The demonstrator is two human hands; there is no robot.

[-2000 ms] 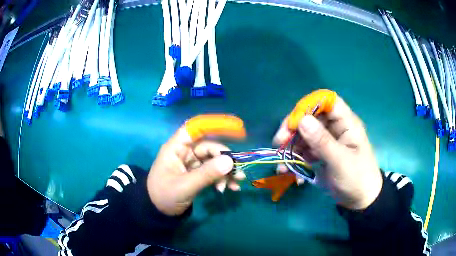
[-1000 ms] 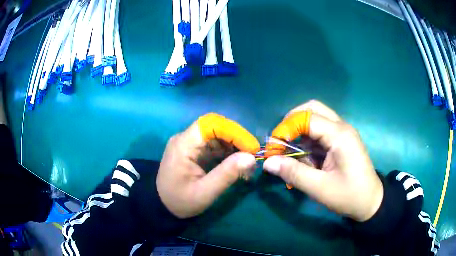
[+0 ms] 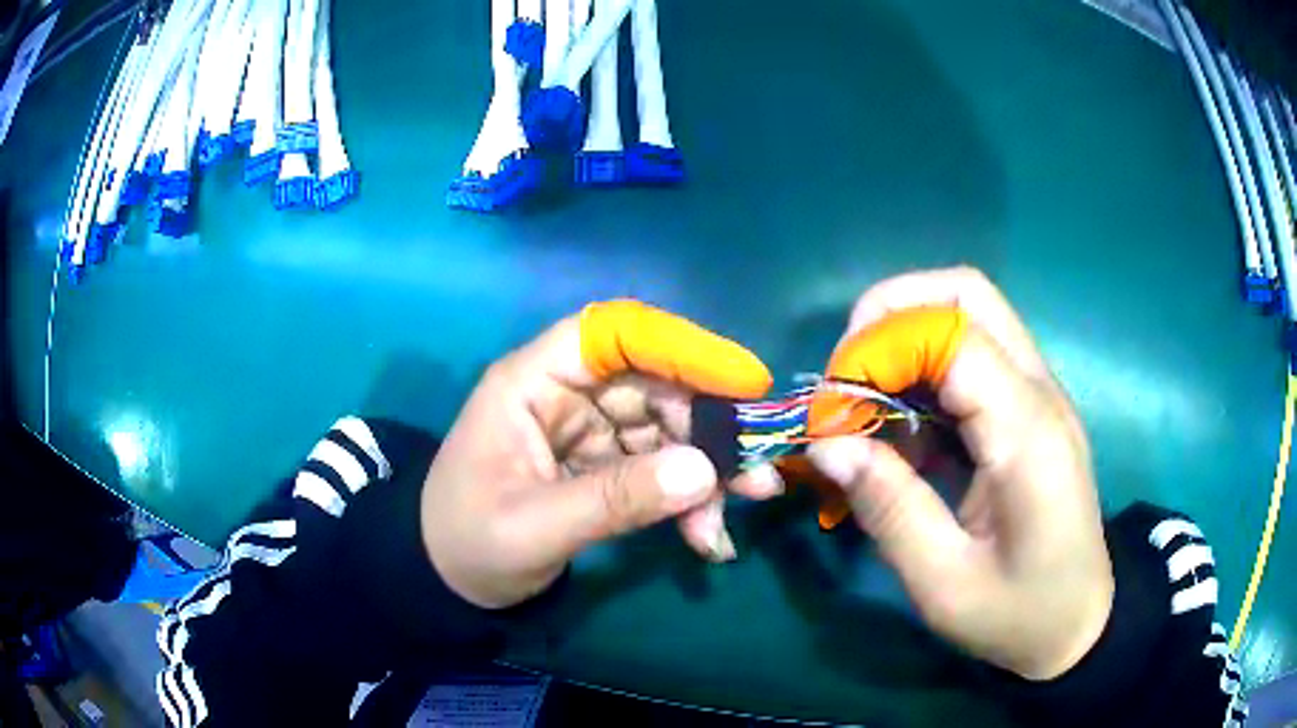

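My left hand [image 3: 569, 455], with an orange finger cot on the index finger, holds a small black connector housing [image 3: 714, 435] between thumb and fingers. Several thin coloured wires [image 3: 775, 418], white, red, blue, yellow and green, run from the housing's right side to my right hand. My right hand [image 3: 981, 469] pinches the wires between its thumb and orange-covered index finger. The wire ends past the pinch are too small and blurred to tell. An orange piece [image 3: 831, 501] shows below the wires, partly hidden by the hands.
White harnesses with blue connectors lie fanned at the back left [image 3: 296, 100], back centre [image 3: 605, 93] and right edge [image 3: 1226, 142] of the green bench top [image 3: 839, 128]. A yellow line [image 3: 1270, 526] runs down the right. A printed white paper [image 3: 477, 703] shows at the near edge.
The hands were close together a second ago and are now a little apart, with the black housing exposed. The orange-covered left index finger has lifted off the wires. The bench view has shifted slightly.
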